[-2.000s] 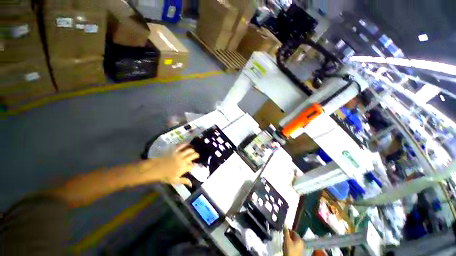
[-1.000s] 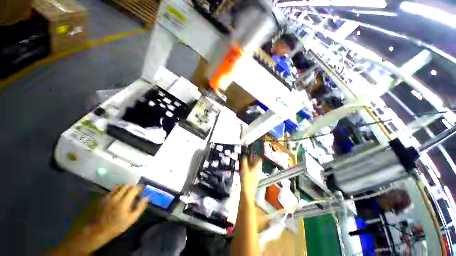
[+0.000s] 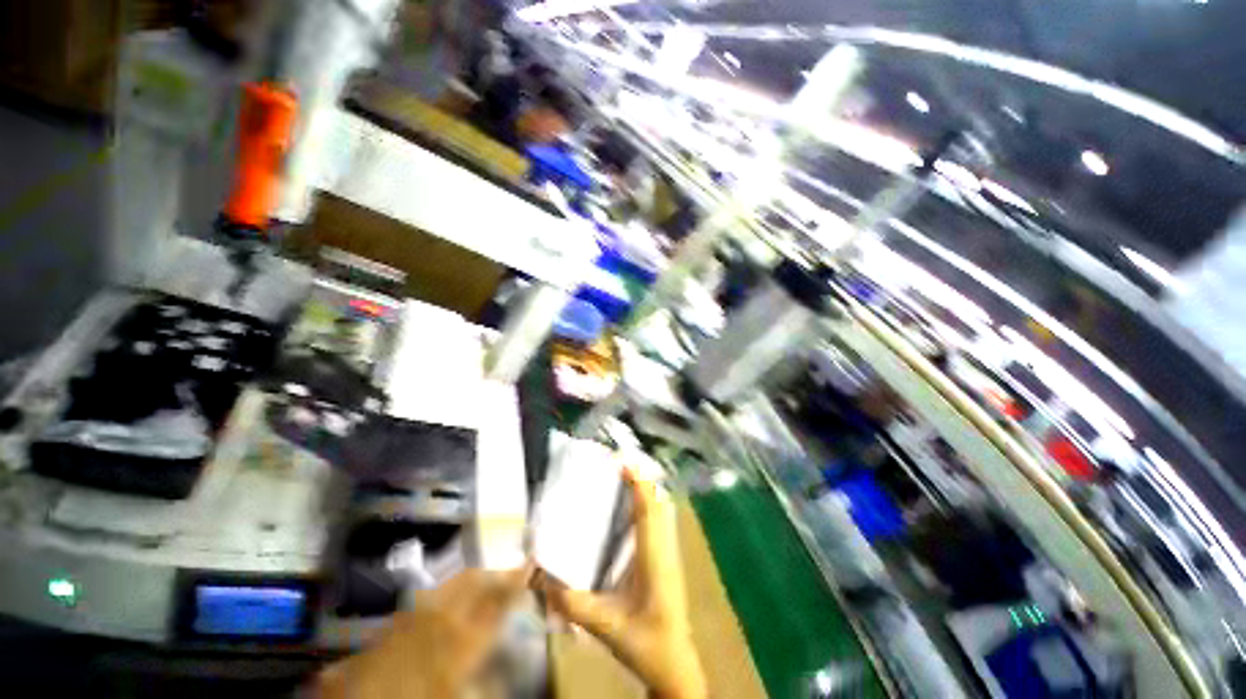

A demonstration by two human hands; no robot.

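Note:
The frame is blurred. My right hand point(image 3: 642, 594) is at the lower middle, its thumb and fingers around a white box-shaped thing point(image 3: 578, 508); I cannot tell exactly what it is. My left hand point(image 3: 444, 639) is just left of it, in front of the right black jig base point(image 3: 410, 478). Its fingertips come close to my right hand; whether it holds anything is unclear. Another black fixture plate point(image 3: 171, 362) with small pale squares lies on the left of the white machine table, with shiny clear film point(image 3: 144, 434) on its front part.
The orange screwdriver head point(image 3: 260, 153) hangs over the back left of the machine. The lit touchscreen point(image 3: 250, 610) is at the front edge. A green conveyor belt point(image 3: 779, 587) runs beside a tan bench strip point(image 3: 722, 601) on the right. People and equipment are blurred beyond.
The view has swung right, towards the conveyor. My left hand has moved from beside the touchscreen towards my right hand. The white box-shaped thing now shows in my right hand.

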